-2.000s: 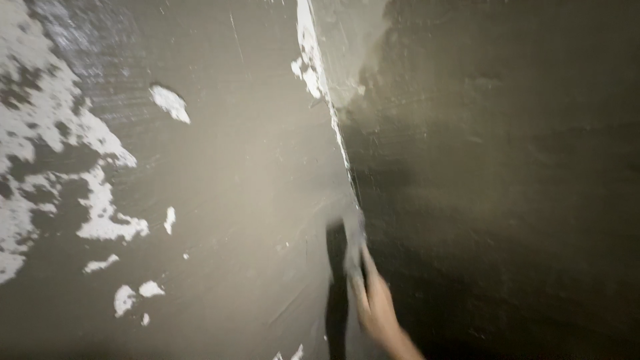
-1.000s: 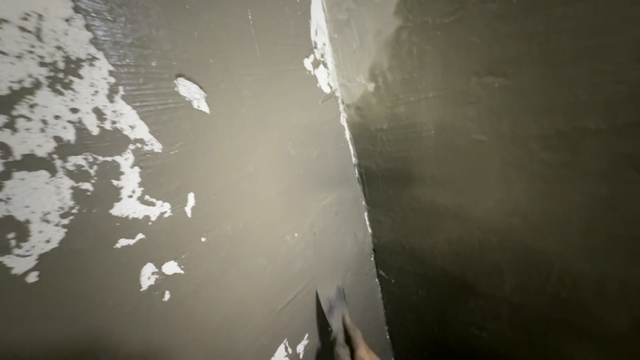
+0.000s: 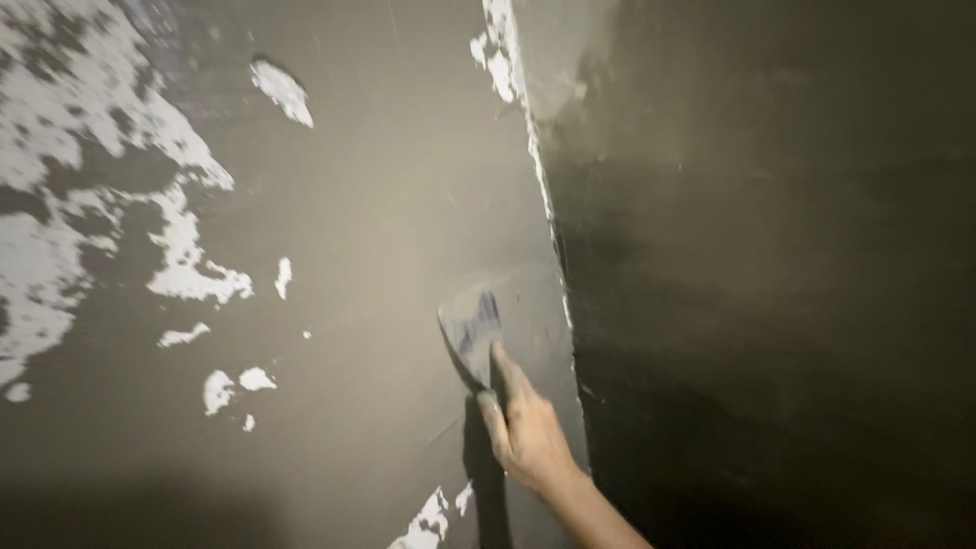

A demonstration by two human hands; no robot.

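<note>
My right hand (image 3: 526,419), low and right of centre, grips a putty knife (image 3: 474,332) with a broad blade. The blade lies at the surface of the left wall (image 3: 366,252), a little left of the inside corner, and is smeared with grey and whitish material. One finger extends along the blade's right side. The handle is mostly hidden in the hand. A dark shadow of hand and tool falls on the wall just below. My left hand is out of view.
White patches (image 3: 179,252) show through the grey coat at the left. A rough white-edged corner line (image 3: 547,202) runs down between the walls. The darker right wall (image 3: 762,267) meets it, with a lighter smear near the top. Another white patch (image 3: 431,522) lies low near the centre.
One second ago my right hand and the knife were at the bottom edge of the view; now they are higher on the left wall, with more of the forearm showing.
</note>
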